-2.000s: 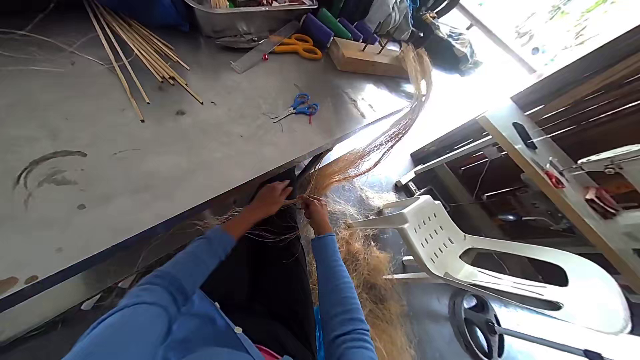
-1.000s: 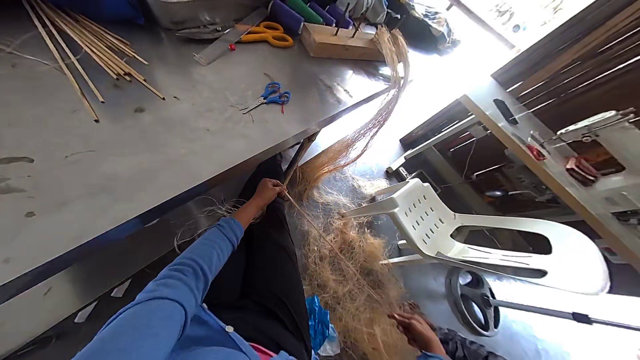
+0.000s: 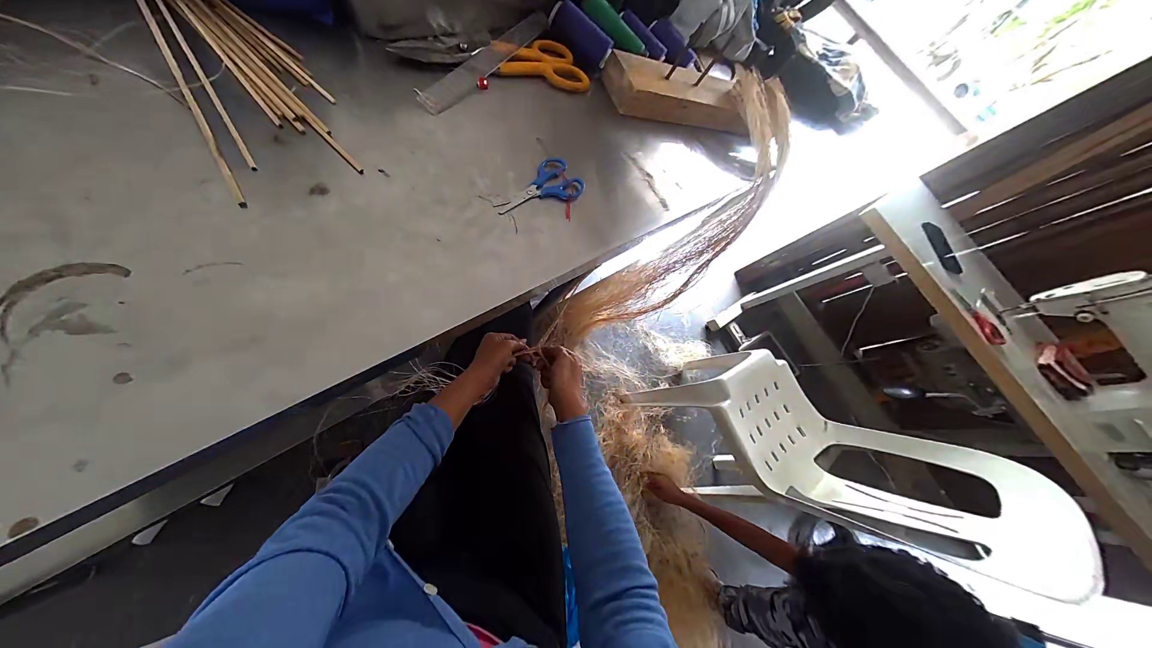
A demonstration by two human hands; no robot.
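Observation:
My left hand (image 3: 496, 357) and my right hand (image 3: 562, 371) are close together over my lap, just off the table's front edge, with their fingertips pinching thin tan fiber strands between them. A long hank of pale brown fiber (image 3: 661, 270) runs from the nails of a wooden block (image 3: 670, 99) down to a spot just beyond my right hand. Below and to the right, a large heap of loose fiber (image 3: 670, 531) lies beside my leg. How the strands are joined between my fingers is too small to tell.
The metal table (image 3: 297, 270) holds blue scissors (image 3: 545, 187), orange-handled scissors (image 3: 544, 66), a clear ruler (image 3: 477, 65), thin sticks (image 3: 261, 72) and thread spools (image 3: 612, 27). A white plastic chair (image 3: 783, 432) stands right. Another person's hand (image 3: 664, 489) touches the fiber heap.
My right hand has come back from low on the right, over the fiber heap, to beside my left hand. Another person's head and arm have come into view at the lower right.

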